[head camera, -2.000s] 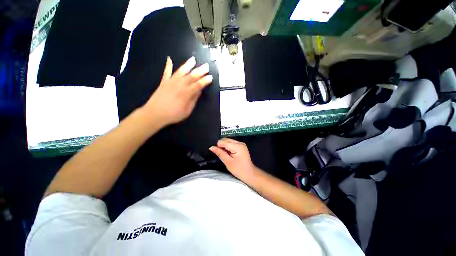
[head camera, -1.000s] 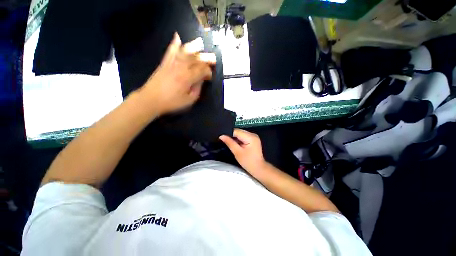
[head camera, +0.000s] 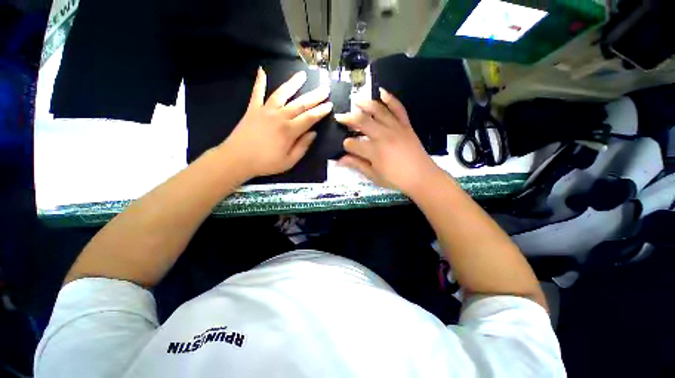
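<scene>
A large black cut panel (head camera: 215, 111) lies flat on the table and runs up to the needle area of the sewing machine (head camera: 342, 66). My left hand (head camera: 277, 129) lies on it with fingers spread, left of and below the needle. My right hand (head camera: 381, 140) is right of and below the needle, fingers apart and pressed down at the panel's right edge. Small black cut pieces (head camera: 425, 96) lie right of the needle, partly under my right hand. The fingertips hide part of the panel's edge.
Black cut panels (head camera: 111, 66) lie at the table's left. Black-handled scissors (head camera: 482, 140) lie right of the small pieces. A green panel with a lit screen (head camera: 502, 21) is above. Grey-white and black workpieces (head camera: 622, 177) are heaped at right. The green table edge (head camera: 148, 205) runs in front.
My right hand has moved up from below the table edge onto the work beside the needle. The panel's lower end has moved up onto the table. My left hand remains on the panel.
</scene>
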